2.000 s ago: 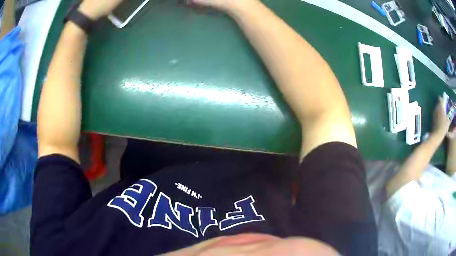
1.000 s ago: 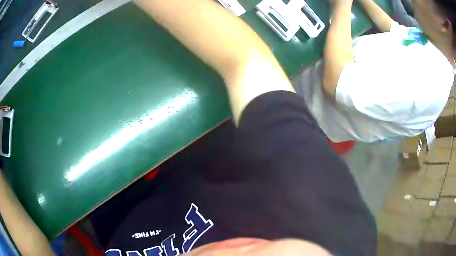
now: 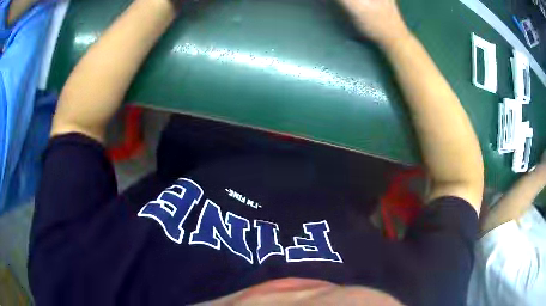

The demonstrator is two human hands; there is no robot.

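Note:
My left forearm reaches to the top edge, where a dark wristband shows, and my left hand is cut off by the edge. My right hand (image 3: 372,17) is bare and blurred at the top edge, over the green worktop (image 3: 263,77). Its fingers are partly cut off, so I cannot tell whether it holds anything. A white rectangular frame (image 3: 477,64) with a large opening lies to the right of my right forearm. Several more white frames (image 3: 507,127) lie close together beyond it, some overlapping.
A pale curved strip (image 3: 501,27) crosses the top right, with a part-assembled unit (image 3: 529,32) beyond it. A co-worker's arm and white-clothed shoulder (image 3: 512,260) are at the lower right. Blue cloth (image 3: 21,101) hangs on the left. Red stool parts (image 3: 402,203) show below the worktop.
The view has swung back left from the co-worker and the cartons. My right hand now shows at the top edge. The white frame at my left two seconds ago is out of view.

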